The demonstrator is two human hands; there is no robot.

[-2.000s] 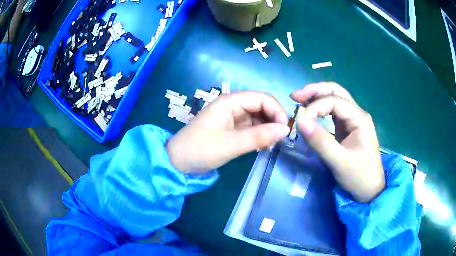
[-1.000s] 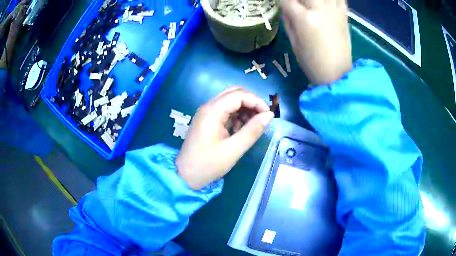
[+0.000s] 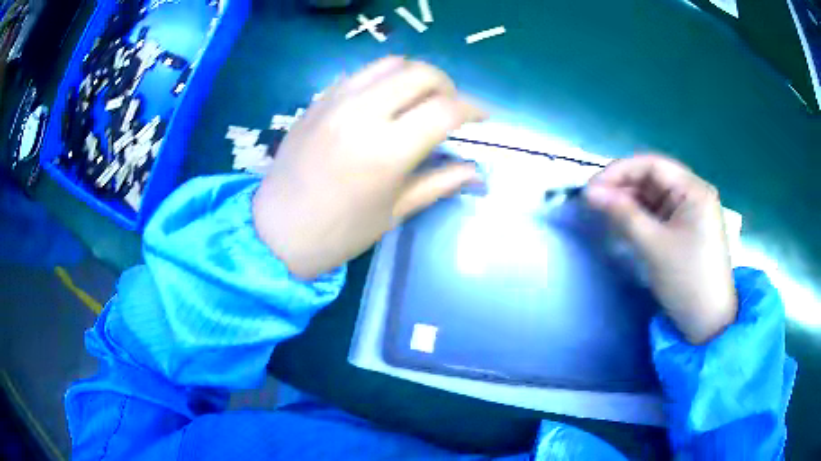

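Observation:
The tablet back cover lies on a white protective sheet, with strong glare across its middle. A small white label is near its lower left corner. My right hand pinches a small dark flex strip just over the upper part of the cover; the strip is blurred. My left hand is at the cover's upper left corner, thumb and fingers apart, and hides that corner. I see nothing held in it.
A blue parts tray of mixed black and white strips is at the left. A pile of loose parts lies partly behind my left hand. Crossed cream liners and a single liner lie at the back. Another cover's edge shows top right.
My right hand has come back from the far side by the tan pot and now holds the dark strip, earlier in my left fingers. My left hand has opened over the cover. The view has shifted.

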